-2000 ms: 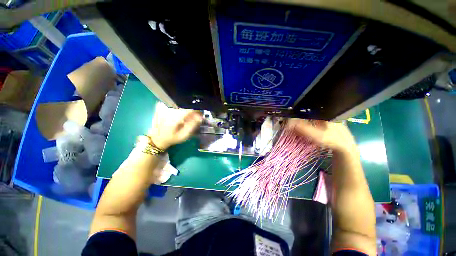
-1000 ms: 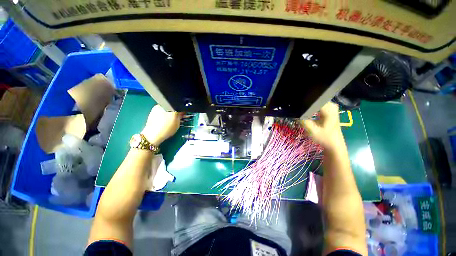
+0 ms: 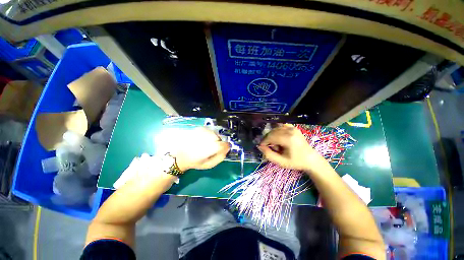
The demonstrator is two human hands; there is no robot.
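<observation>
My left hand (image 3: 201, 151), overexposed, is at the left of the small crimping die (image 3: 235, 136) under the press, fingertips close to it. My right hand (image 3: 287, 147) is at the right of the die, thumb and forefinger brought together over the bundle's left edge. Whether either hand pinches a wire is too blurred to tell. The fanned wire bundle (image 3: 269, 190) lies below and right of my right hand, red ends at the far right, pale ends over the bench's near edge. A few thin wires (image 3: 183, 120) lie at the left rear.
The cream press with its blue warning plate (image 3: 267, 76) hangs overhead. White scraps lie by my left forearm (image 3: 135, 170) and right forearm (image 3: 357, 189). A large blue bin (image 3: 28, 167) stands left, a blue bin (image 3: 441, 195) at lower right. A yellow-edged item (image 3: 367, 120) is right rear.
My left hand has moved right to the die. My right hand has moved left from the bundle's far end to the die, uncovering red wire ends. The right-hand white scrap shows more.
</observation>
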